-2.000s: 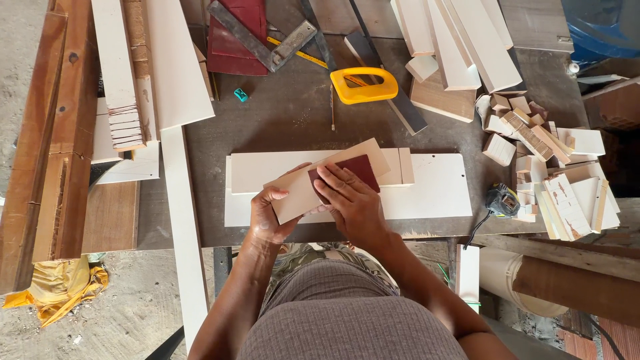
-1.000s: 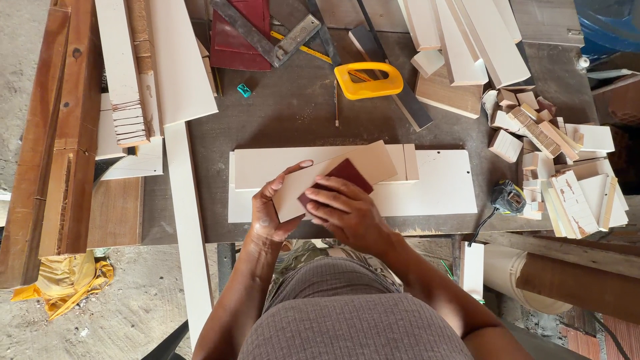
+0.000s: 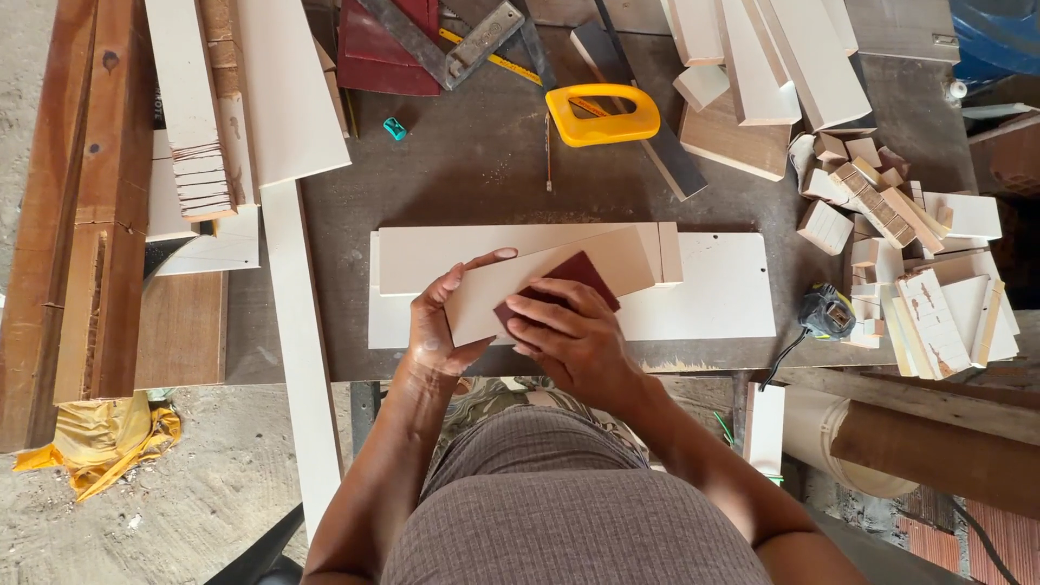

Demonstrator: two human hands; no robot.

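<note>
My left hand (image 3: 445, 321) grips the left end of a flat, pale wooden board (image 3: 487, 296), which slants up to the right above the bench. Against the board's upper face, my right hand (image 3: 573, 333) presses a dark red sheet of sandpaper (image 3: 581, 276), fingers spread over it. Beneath them a cream board (image 3: 447, 244) and a longer white board (image 3: 723, 284) with small holes near its right end lie stacked along the bench's front edge. My palms and the board's underside are hidden.
On the workbench (image 3: 341, 211) lie a yellow-handled saw (image 3: 603, 138), a pencil (image 3: 548, 162), a metal square (image 3: 486, 41), red sandpaper sheets (image 3: 386, 49) and a teal sharpener (image 3: 395, 128). Offcuts (image 3: 934, 317) and a tape measure (image 3: 827, 311) sit right; long planks (image 3: 106, 203) lie left.
The sandpaper and my right hand have shifted slightly along the board, which stays in my left hand. The sandpaper's angle on it has changed.
</note>
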